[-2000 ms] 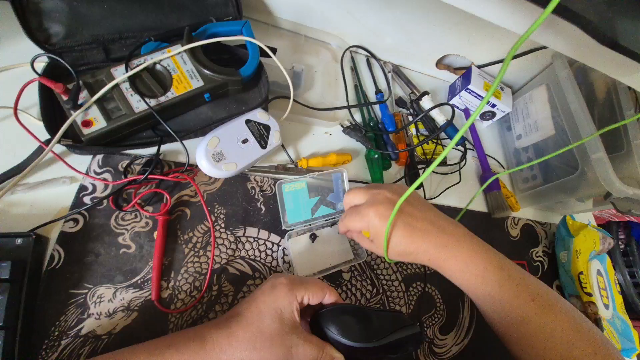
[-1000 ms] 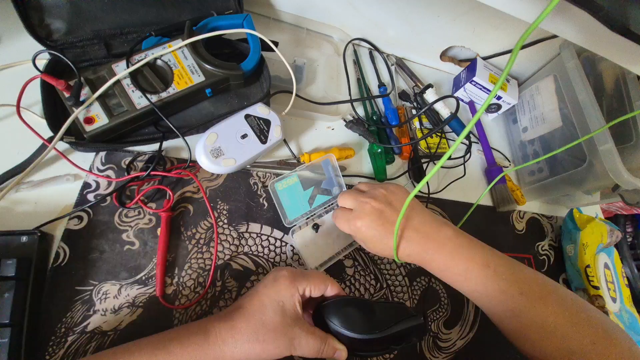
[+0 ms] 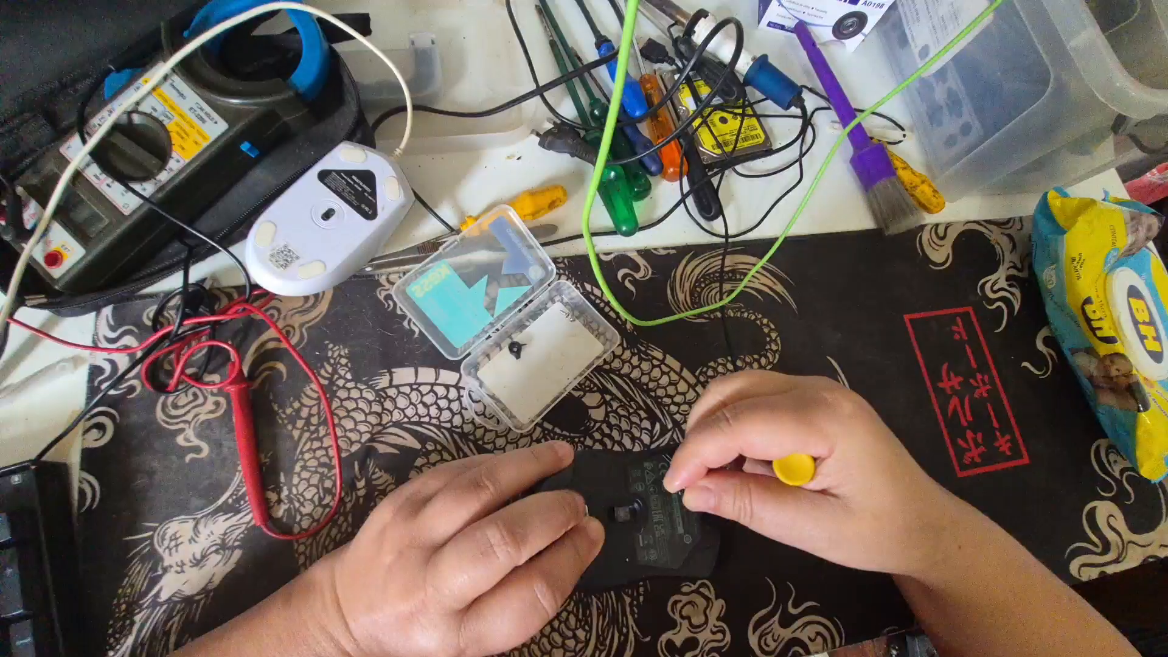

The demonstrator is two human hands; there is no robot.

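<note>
A black computer mouse (image 3: 652, 538) lies underside up on the dragon-print desk mat, its label and sensor showing. My left hand (image 3: 474, 547) rests over its left part, fingers spread and fingertips on it. Over the mouse's right edge, my right hand (image 3: 785, 465) has thumb and index finger nearly together; whether something small is pinched between them is hidden. The yellow end of a tool (image 3: 794, 469) shows among its curled fingers. Beyond the mouse stands an open clear plastic case (image 3: 538, 356), its lid (image 3: 474, 281) tipped back, with tiny dark screws (image 3: 516, 349) inside.
A white mouse (image 3: 328, 219) lies upside down beside a clamp meter (image 3: 155, 137). Screwdrivers (image 3: 616, 196) and cables lie at the back, near a purple brush (image 3: 853, 137). A green cable (image 3: 598, 228) loops onto the mat. A wipes pack (image 3: 1109, 328) is at right, a red probe (image 3: 246, 447) at left.
My right hand has moved from the clear case to the black mouse. The mouse now lies underside up, with my left hand on top of it instead of beside it. The view has shifted somewhat.
</note>
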